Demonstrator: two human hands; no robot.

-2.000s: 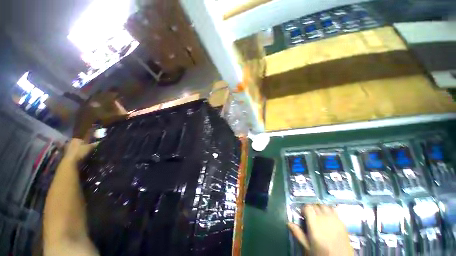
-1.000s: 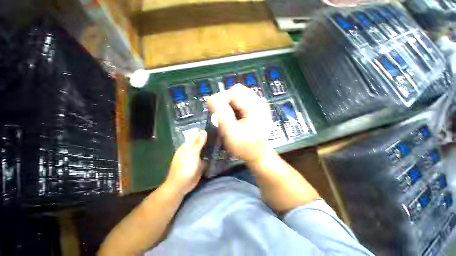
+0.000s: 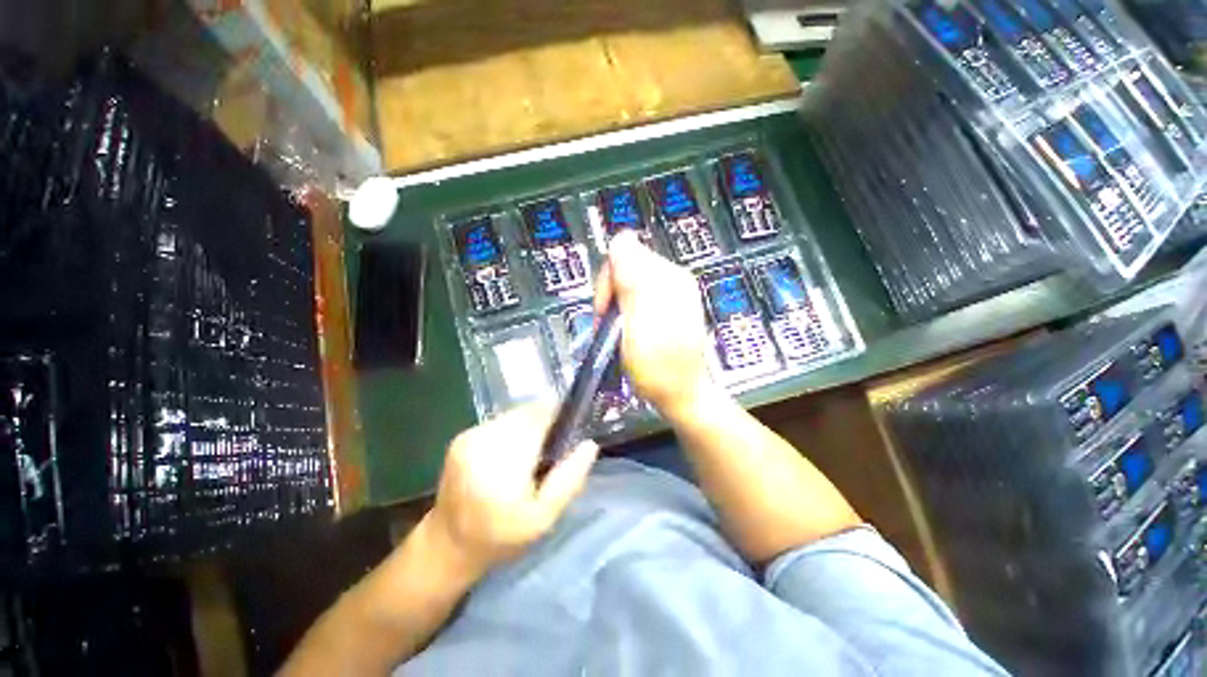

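My left hand (image 3: 510, 483) grips the lower end of a thin black bar, seen nearly edge-on, likely a keypad phone (image 3: 582, 384). My right hand (image 3: 651, 318) is at its upper end, with fingertips on it. The bar is tilted above a clear tray (image 3: 847, 318) on the green bench. The tray holds blue-screened keypad phones (image 3: 487, 262) in two rows. The front-left pocket (image 3: 519, 370) shows a whitish recess with no phone. My hands hide part of the front row.
A dark flat slab (image 3: 391, 304) and a white round cap (image 3: 373, 202) lie left of the tray. A tall black tray stack (image 3: 199, 344) stands at left. Clear tray stacks (image 3: 913, 199) stand at right, one lower (image 3: 1006, 463). A yellow-brown ledge (image 3: 582, 93) runs behind.
My left hand has come from the black stack to the bar. Since a second ago it has moved down and slightly right; the bar is more exposed between both hands. The view has swung right.
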